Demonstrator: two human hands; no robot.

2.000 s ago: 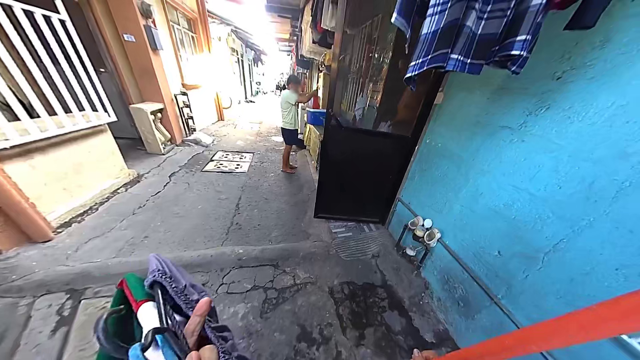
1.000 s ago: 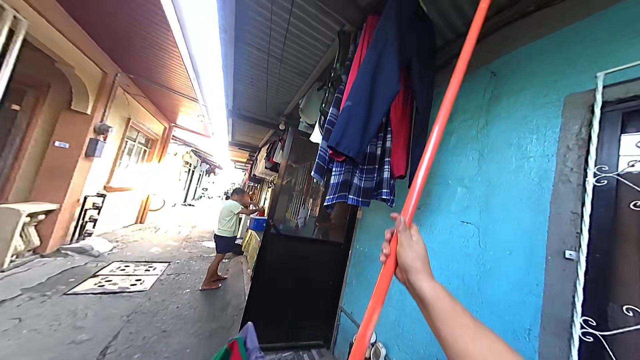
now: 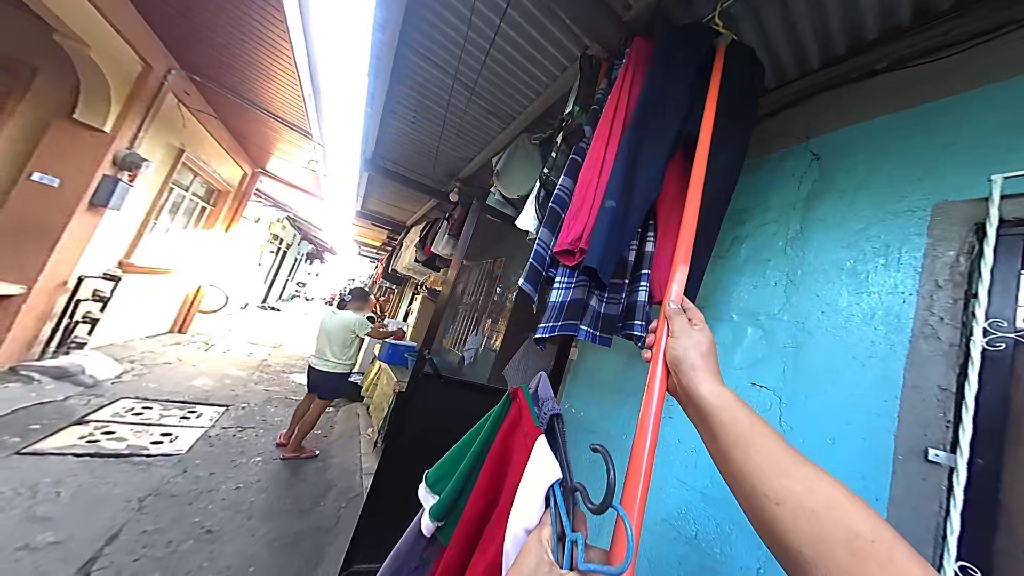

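My right hand (image 3: 684, 348) grips an orange pole (image 3: 678, 264) that slants up to the hanging clothes. The pole's top is at a yellow hanger hook (image 3: 722, 20) under the roof, in front of dark blue trousers (image 3: 640, 160). Beside them hang a red garment (image 3: 604, 152) and blue plaid cloth (image 3: 584, 300). My left hand (image 3: 552, 548), partly cut off at the bottom edge, holds blue and black plastic hangers (image 3: 572, 528) with green, red and white clothes (image 3: 496, 480) on or against them. It is beside the pole's lower part; whether it also touches the pole I cannot tell.
A black door with a glass panel (image 3: 472, 320) stands beyond the clothes. Farther along the alley a person (image 3: 336, 352) stands at a blue container (image 3: 396, 352). A turquoise wall (image 3: 816, 320) and a white metal grille (image 3: 980, 344) are on the right. Patterned drain covers (image 3: 128, 428) lie at left.
The view has tilted up to the hanging clothes. My right hand has raised the orange pole, and its top is now at the yellow hook. The hangers and clothes at my left hand have come up beside the pole.
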